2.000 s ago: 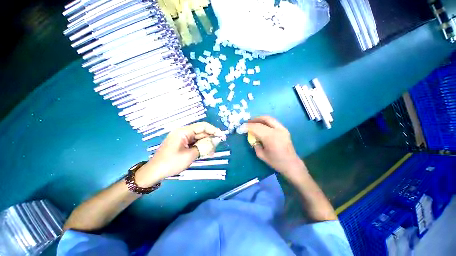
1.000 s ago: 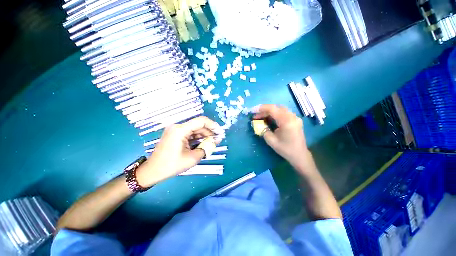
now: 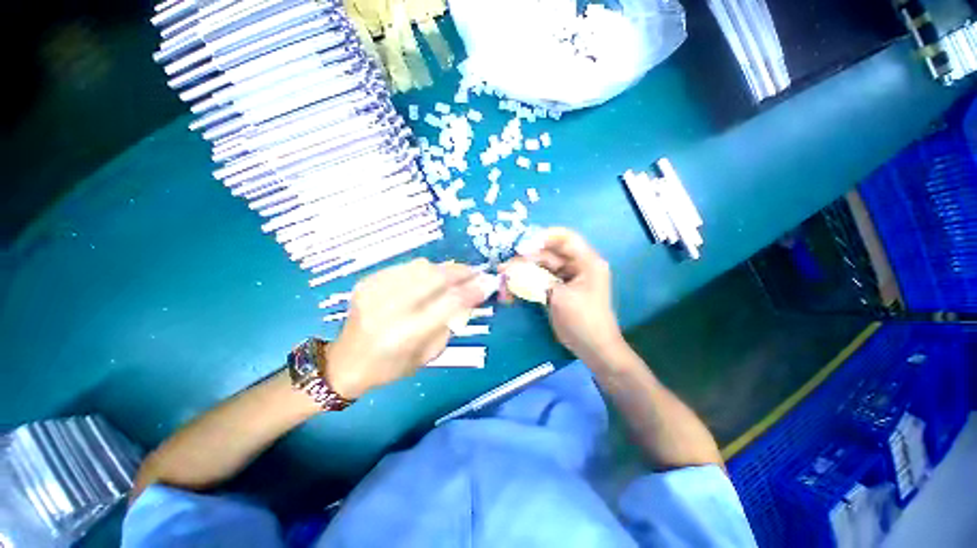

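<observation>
Silvery rods (image 3: 311, 139) lie side by side in a long slanting row, and a few more lie partly under my left hand. Small white plastic pieces (image 3: 498, 230) lie loose right of the row. My left hand (image 3: 402, 321), with a wristwatch, has its fingertips pinched together near the pile's lower end. My right hand (image 3: 568, 284) has its fingertips almost against the left ones, at a small whitish piece. Pale yellow coverings are on the thumbs. The fingertips are blurred, so exactly what each hand grips cannot be made out.
A clear bag of white pieces (image 3: 573, 48) lies beyond the pile, beside yellow gloves or strips (image 3: 402, 37). A short rod stack (image 3: 664, 209) lies right. One rod (image 3: 495, 393) lies at the near edge. Bagged rods (image 3: 64, 476) are lower left, blue crates (image 3: 857, 450) lower right.
My right hand has moved left from the side of the pile, and its fingertips now meet those of my left hand. My left hand has turned, its back now more upward.
</observation>
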